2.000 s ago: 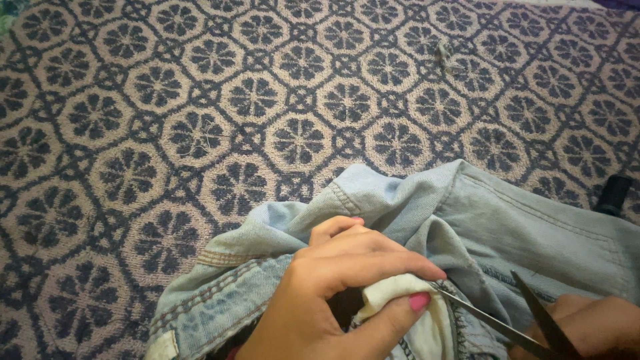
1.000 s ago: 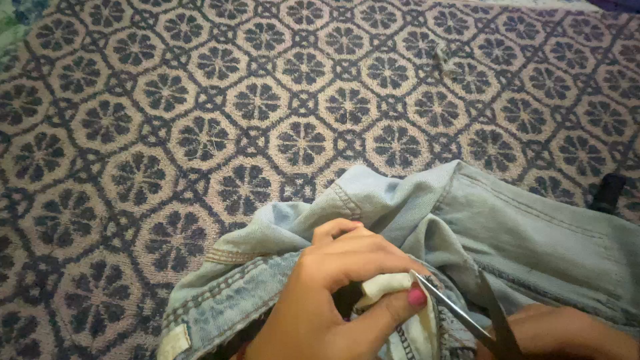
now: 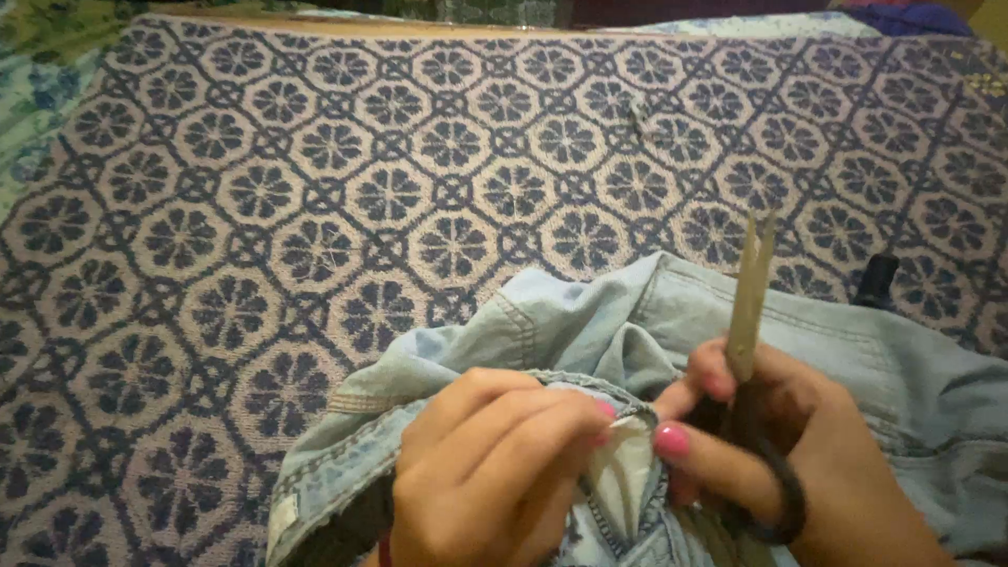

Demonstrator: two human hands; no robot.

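A light blue denim garment (image 3: 583,307) with double-stitched seams lies bunched at the lower middle and right. My left hand (image 3: 496,465) pinches its white inner fabric (image 3: 626,472) between thumb and fingers, beside a serged seam edge. Close to its right, my right hand (image 3: 795,441) holds scissors (image 3: 748,315) with dark handles in the palm, the blades pointing up and away, nearly together. The thumb and forefinger of that hand are at the denim seam next to the white fabric. Whether they grip the seam is hard to tell.
Beneath the garment spreads a patterned cloth (image 3: 386,197) with dark floral octagons. A small black object (image 3: 876,281) sits just beyond the garment at the right. A small greyish scrap (image 3: 639,116) lies farther back. Blue-and-green floral fabric (image 3: 39,118) is at the far left.
The scissors, earlier with their tips at the white fabric, now point upward in my right hand. That hand has moved left to the seam, close to my left hand.
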